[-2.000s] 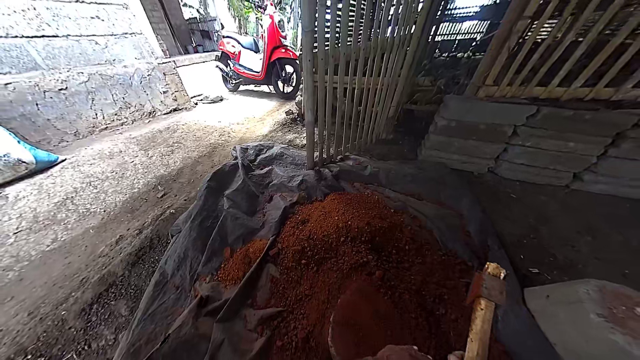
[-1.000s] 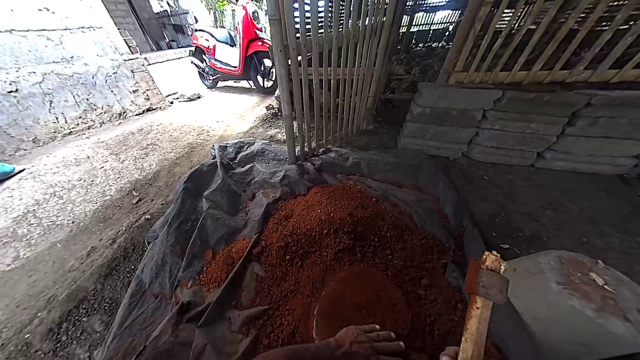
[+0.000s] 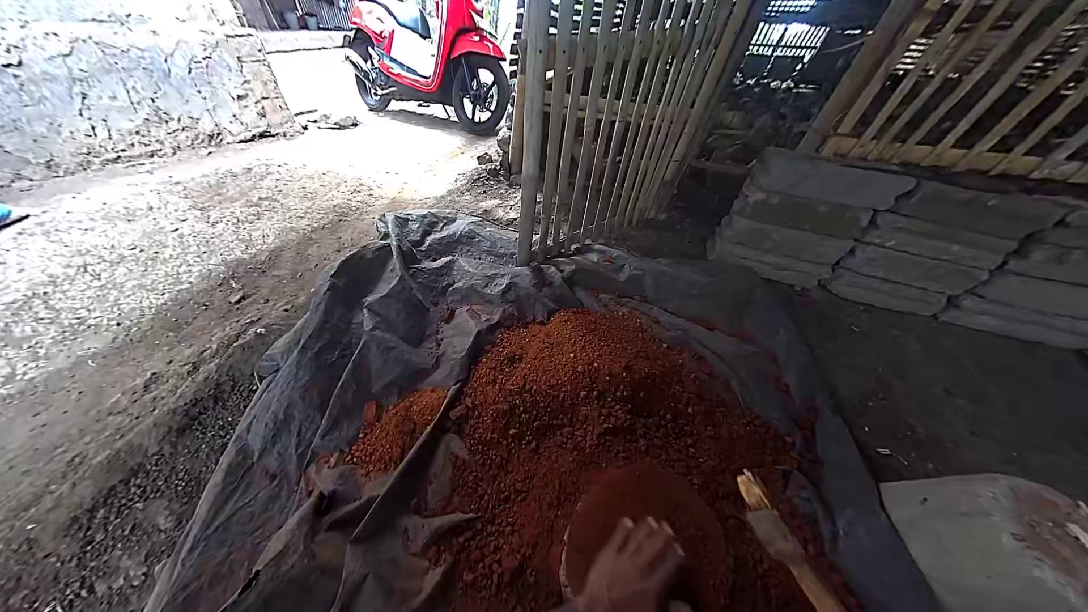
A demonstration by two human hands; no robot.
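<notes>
My left hand (image 3: 633, 561) lies over a round stone-like block (image 3: 654, 518) covered in red powder, at the bottom centre; its fingers look blurred and somewhat apart, gripping nothing visible. To the right of it is a wooden-handled hammer-like tool (image 3: 807, 578), tilted, with a blurred head near its upper end. The tool's lower end runs out of the frame, and my right hand is not visible. Behind and around the block is a heap of crushed red-brown material (image 3: 586, 382), resting on a crumpled dark tarp (image 3: 365, 340).
A bamboo slat fence (image 3: 612, 127) stands just beyond the tarp. Stacked grey slabs (image 3: 918, 238) are at the right, with a pale stone block (image 3: 977, 527) nearer. A red scooter (image 3: 425, 51) stands on the path behind, near a rough wall (image 3: 127, 93).
My left hand has come into fuller view and now reaches forward over the round block. The tool's head has swung into a different tilt. The view has shifted somewhat.
</notes>
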